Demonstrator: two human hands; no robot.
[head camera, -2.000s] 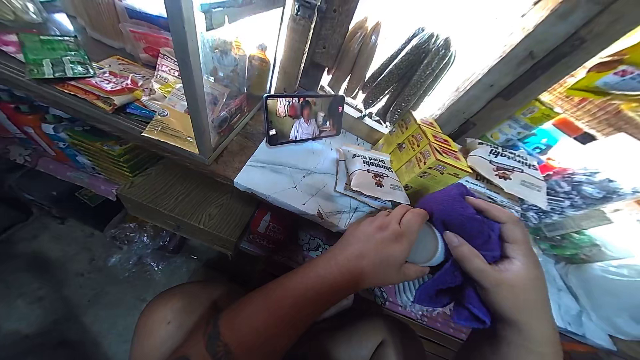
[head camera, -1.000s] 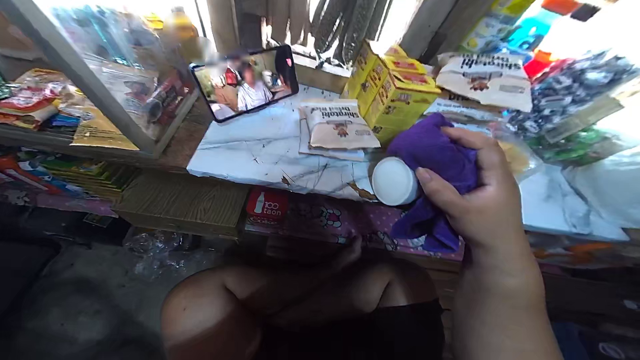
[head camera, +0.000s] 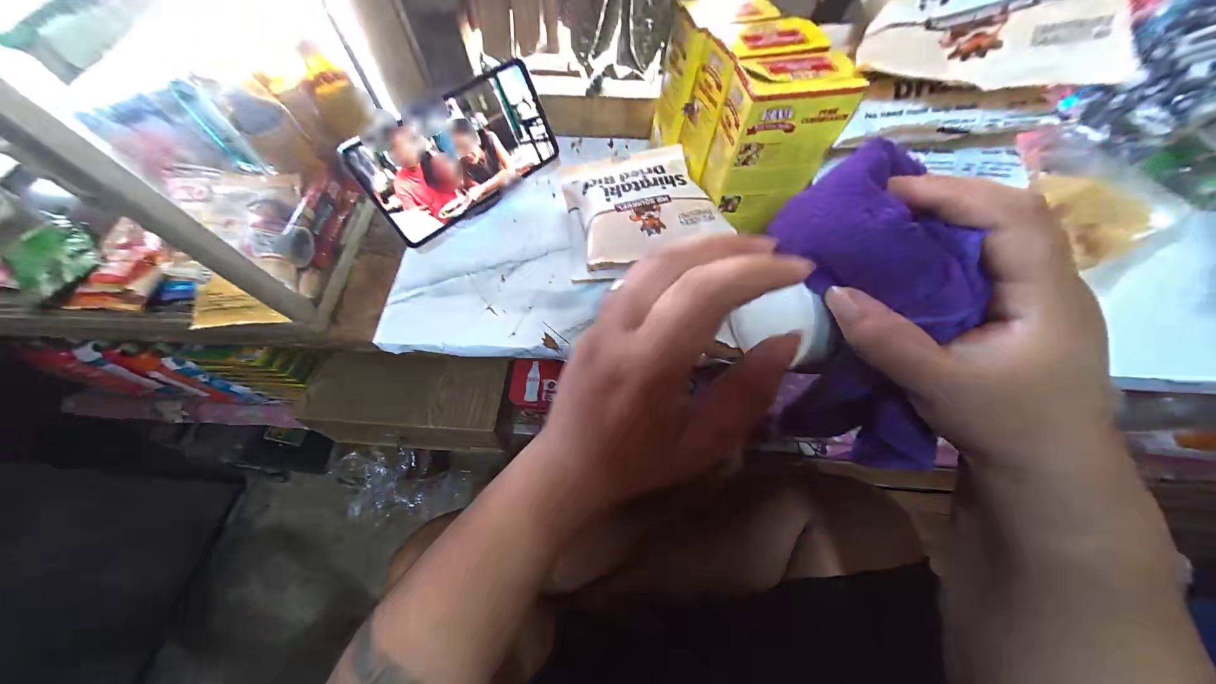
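Note:
My right hand (head camera: 1007, 323) grips a purple cloth (head camera: 883, 237) wrapped around a round container with a white end (head camera: 779, 323). The white end faces left, out of the cloth. My left hand (head camera: 665, 361) is curved around that white end, its fingers and thumb at the rim; it is somewhat blurred, and whether it presses on the container is hard to tell. Part of the cloth hangs below my right hand. Just beyond my hands, paper packets of dried rice (head camera: 646, 209) lie on the marble-patterned tabletop (head camera: 465, 294).
A smartphone (head camera: 451, 152) showing a picture leans upright at the back left. Yellow boxes (head camera: 760, 123) stand behind the packets, with a larger packet (head camera: 997, 43) to their right. A framed case (head camera: 313, 313) of packaged goods is at left; a brown box (head camera: 404, 399) sits below the tabletop edge.
My left hand was on the container two seconds ago, away from it one second ago, and is back at its white end now. My right hand has kept the cloth and container.

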